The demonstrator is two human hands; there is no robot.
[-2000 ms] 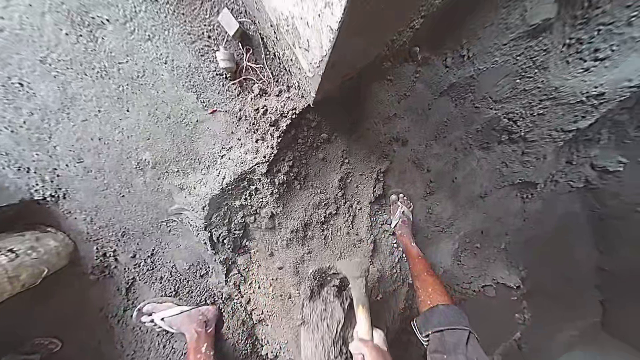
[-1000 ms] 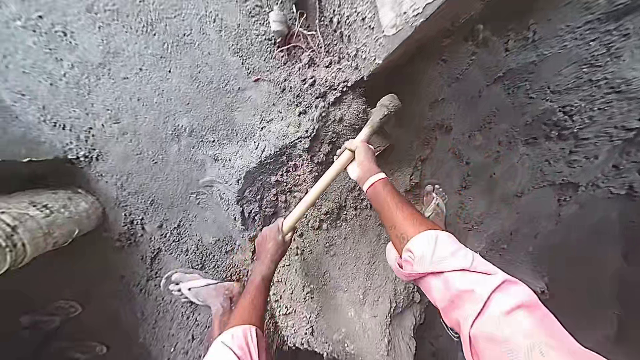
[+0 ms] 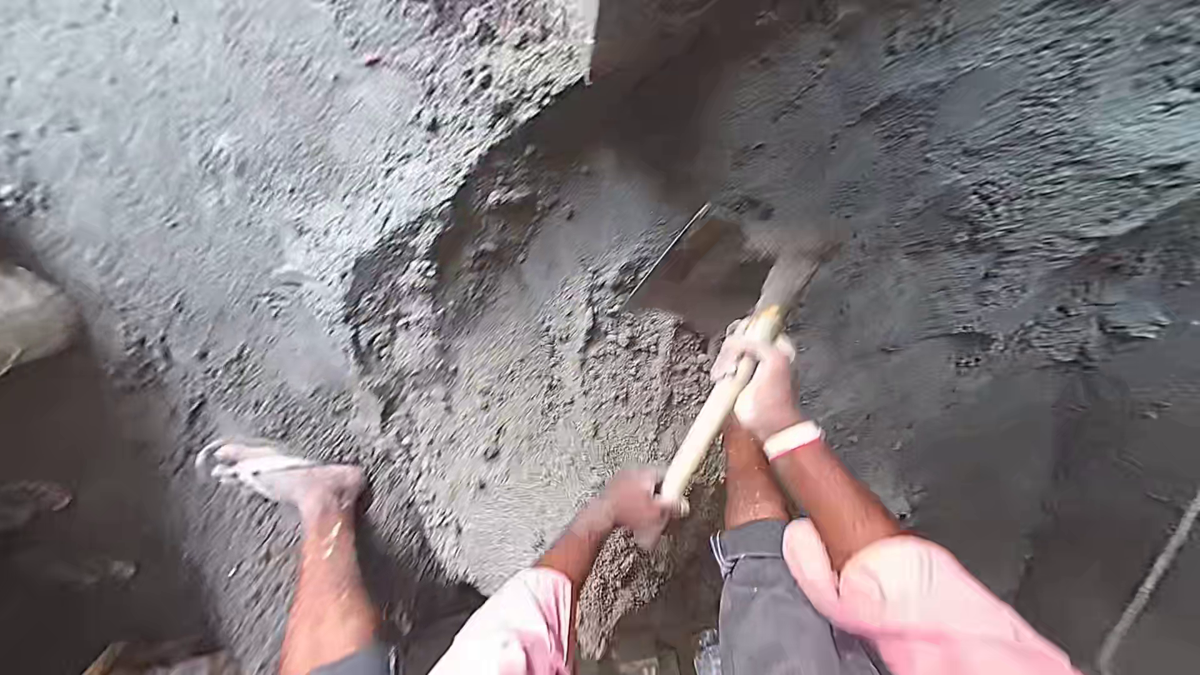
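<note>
My left hand (image 3: 639, 504) grips the lower end of a pale wooden hoe handle (image 3: 708, 427). Further up the same handle, close to the head, my right hand (image 3: 761, 370) is closed round it; a pale band circles that wrist. The metal hoe blade (image 3: 708, 272) shows as a dark plate with a thin bright edge, over the upper side of a heap of wet grey mortar (image 3: 562, 403). Around the handle's socket the picture is blurred, and the blade's lower edge partly meets the mortar.
My foot in a sandal (image 3: 281, 473) stands left of the heap; my other leg (image 3: 750, 478) is beside my right forearm. At the far left lies a pale rounded object (image 3: 33, 314), perhaps a sack. Rough grey ground (image 3: 187, 159) surrounds the heap, and a thin rod-like line (image 3: 1148, 572) crosses the lower right.
Two seconds ago only one hand showed, at the bottom edge. Since one second ago both hands and the hoe have come down and right toward my body, and its blade now shows.
</note>
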